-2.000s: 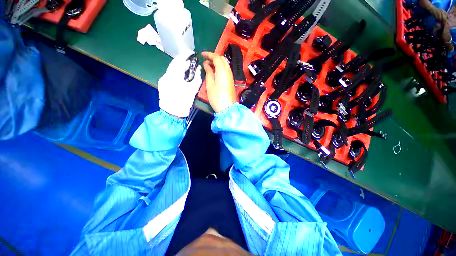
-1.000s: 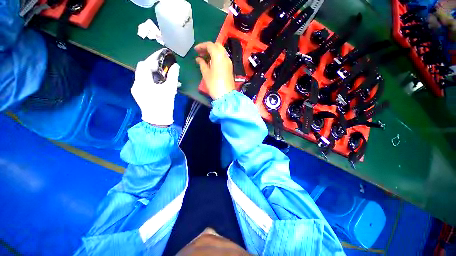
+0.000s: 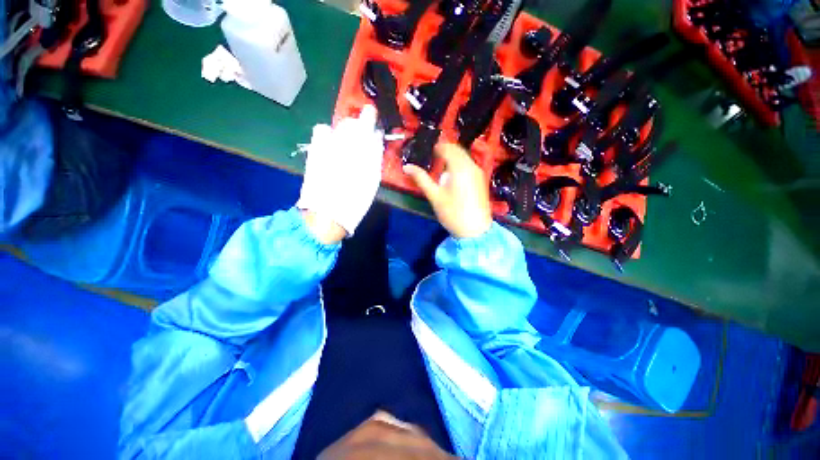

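An orange-red compartment tray (image 3: 388, 63) holds many dark watches with black straps, some straps sticking up. My left hand (image 3: 344, 172), in a white glove, is at the tray's near left corner with its fingertips over the edge. No watch shows in it; its palm side is hidden. My right hand (image 3: 460, 190) is bare, over the tray's near edge, thumb and fingers apart beside a dark watch (image 3: 419, 148) in a front compartment. My fingers hide part of the tray, and whether they touch a watch cannot be told.
A white squarish bottle (image 3: 265, 52) stands on the green bench (image 3: 171, 85) left of the tray, with a crumpled white scrap (image 3: 221, 66) and a clear round dish (image 3: 191, 7). Other orange-red trays are at the upper left and upper right. Blue stools stand below the bench.
My left hand has moved right to the tray, and the watch it held no longer shows in it. My right hand has moved right and down over the front compartments. The view has shifted.
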